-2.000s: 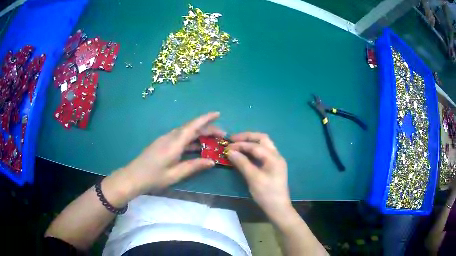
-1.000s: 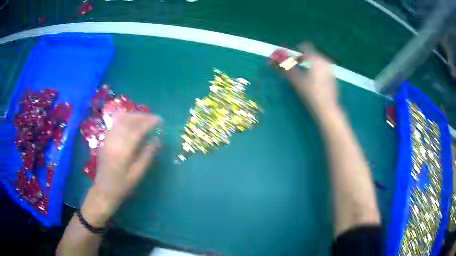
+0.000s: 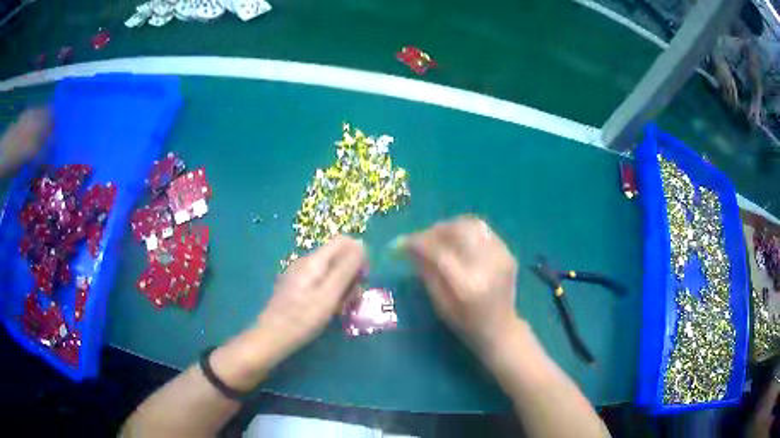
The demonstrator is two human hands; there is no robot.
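A red circuit board [image 3: 373, 312], pale with glare, is low in the middle, beside the lower fingers of my left hand [image 3: 318, 281]. My left thumb and fingertips are close together above it; whether they grip the board or a part is blurred. My right hand [image 3: 469, 272] is to the right, with fingertips pinched at a small blurred yellowish thing, likely a component. The yellow-silver component heap [image 3: 351, 190] lies just beyond my hands. Overlapping red boards form a stack [image 3: 178, 265] to the left.
The left blue bin [image 3: 120, 111] holds red boards; another person's hand [image 3: 26, 139] is at its far edge. Open cutting pliers [image 3: 560, 295] lie right, before the long blue component bin [image 3: 647, 282]. A red board [image 3: 416, 59] lies beyond the pale rail [image 3: 342, 77]. A red piece [image 3: 629, 178] lies far right.
My right hand has come back from the rail, and a board now lies on the green strip beyond. My left hand has moved from the stack to the middle, where a board now shows.
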